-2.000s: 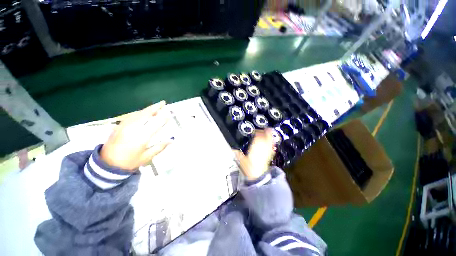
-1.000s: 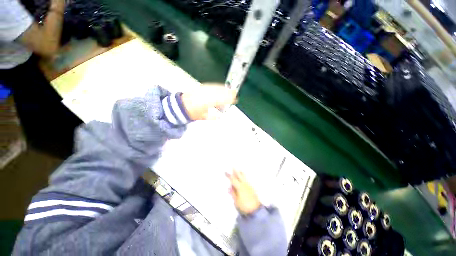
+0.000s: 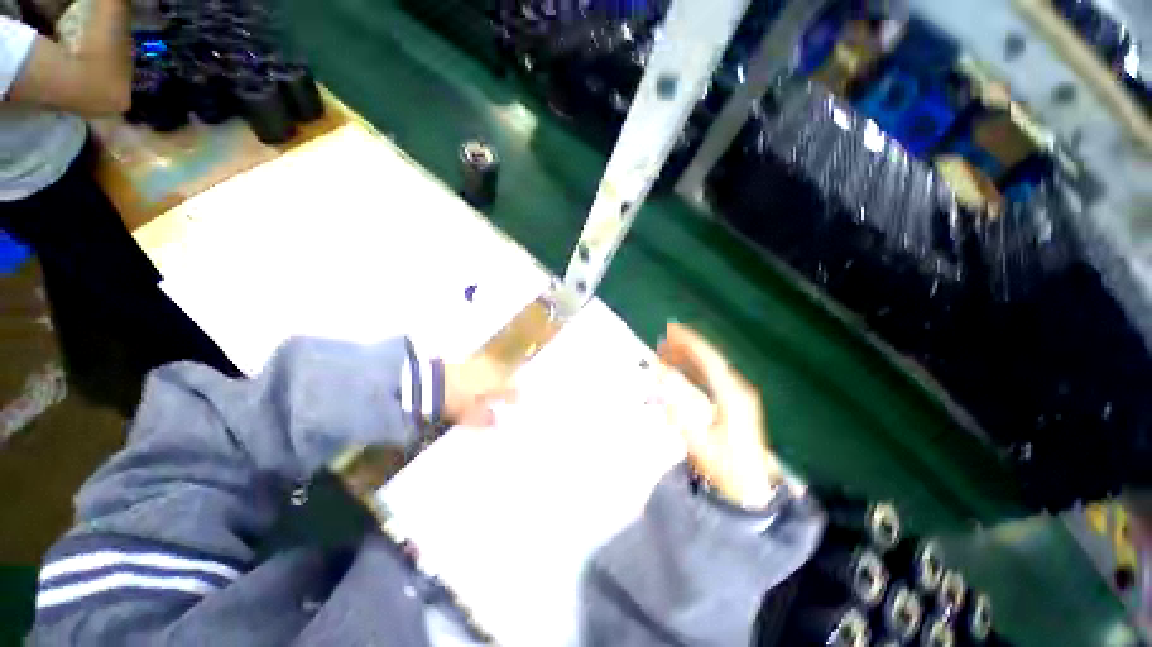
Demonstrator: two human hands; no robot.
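My left hand [image 3: 478, 389] is low over the left edge of the near white work sheet [image 3: 556, 468], fingers pointing right. The blur hides whether it pinches anything. My right hand [image 3: 718, 411] is at the sheet's far right side, fingers partly raised; a pale blurred patch lies between thumb and fingers, and I cannot tell whether it is held. A second white sheet [image 3: 341, 253] lies further left, with a small dark spot on it. Upright cylindrical units [image 3: 902, 612] with pale rings fill part of the black tray at lower right, partly behind my right sleeve.
One cylindrical unit [image 3: 479, 172] stands on the green belt [image 3: 809, 367]. A spotted metal post [image 3: 632, 158] rises between the belt and the sheets. Dark loose units [image 3: 215, 70] cluster at upper left beside another person's arm [image 3: 76, 70]. Glossy black stacked trays [image 3: 872, 266] stand beyond the belt.
My left hand has come back from near the post towards me. My right hand has moved up and right. A brown strip now shows between the two white sheets.
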